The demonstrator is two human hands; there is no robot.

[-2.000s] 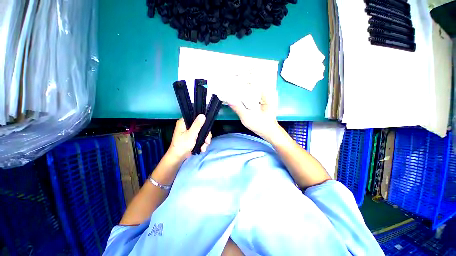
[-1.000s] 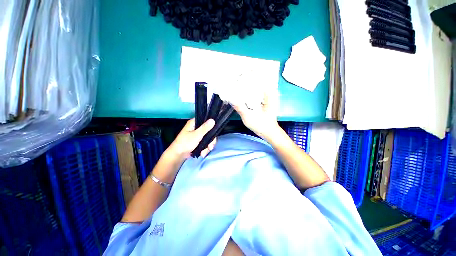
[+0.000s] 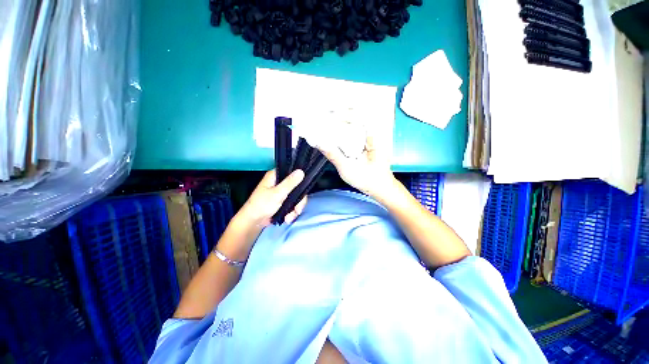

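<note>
My left hand (image 3: 279,199) holds three black tubes (image 3: 283,146) in a fan, just over the bench's front edge. One tube stands nearly upright in view; the others lean to the right. My right hand (image 3: 359,167) is at the upper ends of the leaning tubes, its fingertips washed out against the white work sheet (image 3: 324,89). I cannot tell whether it grips a tube end or a small part. A large heap of small black parts (image 3: 309,28) lies at the back of the bench.
A small white pad stack (image 3: 432,90) lies right of the work sheet. Black tubes (image 3: 557,35) lie in a row on the right-hand white stack (image 3: 548,121). A bagged stack (image 3: 71,106) stands left. Blue crates (image 3: 124,270) stand below on both sides.
Compared with two seconds ago, the three tubes have shifted in my left hand; two now lean right, close together. My right hand has stayed near their ends.
</note>
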